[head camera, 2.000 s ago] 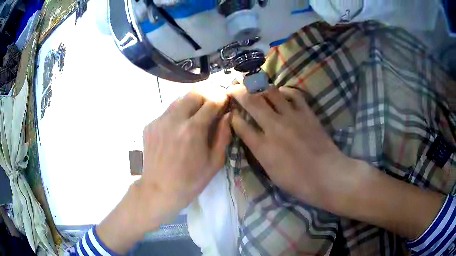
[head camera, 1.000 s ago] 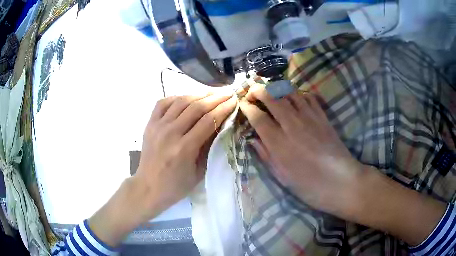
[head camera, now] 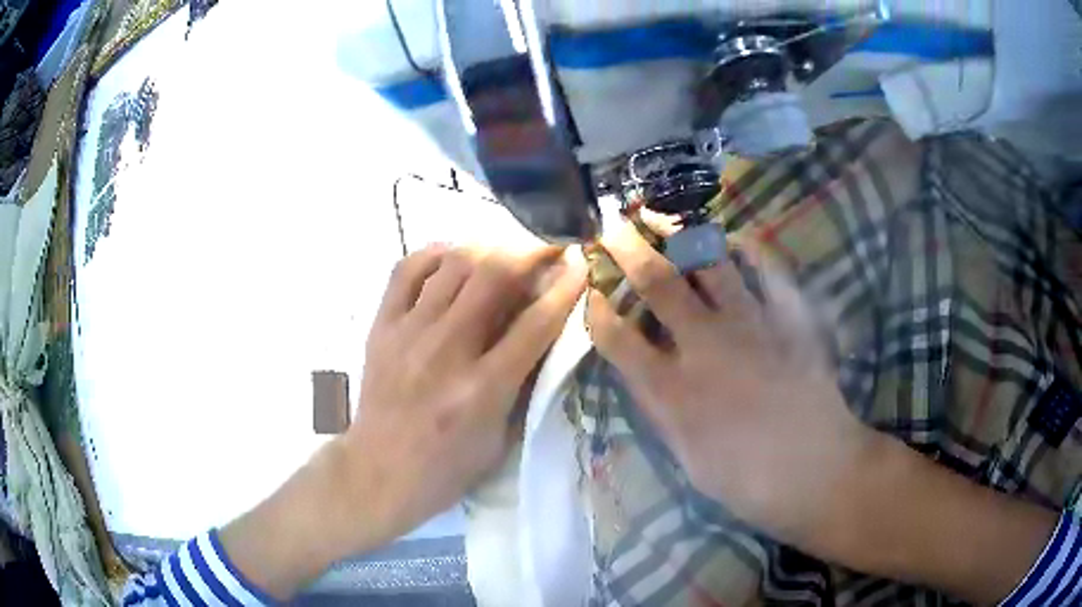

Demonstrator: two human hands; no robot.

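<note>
The plaid lining (head camera: 937, 320) lies right of the seam, wrinkled, and runs down toward the lap. A cream-white strip (head camera: 555, 486) hangs along its left edge over the table's front. My left hand (head camera: 457, 356) presses the work flat with its fingertips near the needle area. My right hand (head camera: 724, 379) lies on the plaid, its thumb and fingers pinching the cloth edge beside the left fingertips. The sewing machine head (head camera: 641, 83) is over the fingertips; needle and presser foot are hidden or lost in glare.
The white machine table (head camera: 214, 308) has a brown tape patch (head camera: 331, 402) and black worn marks (head camera: 122, 154). A measuring scale (head camera: 392, 574) runs along its front edge. Knotted pale cloth (head camera: 33, 368) hangs at the left edge. A dark label (head camera: 1051, 410) is on the plaid at right.
The machine head and both hands appear further right in the view. The left fingers have gone from bunched to spread on the work. More of the white strip shows below them.
</note>
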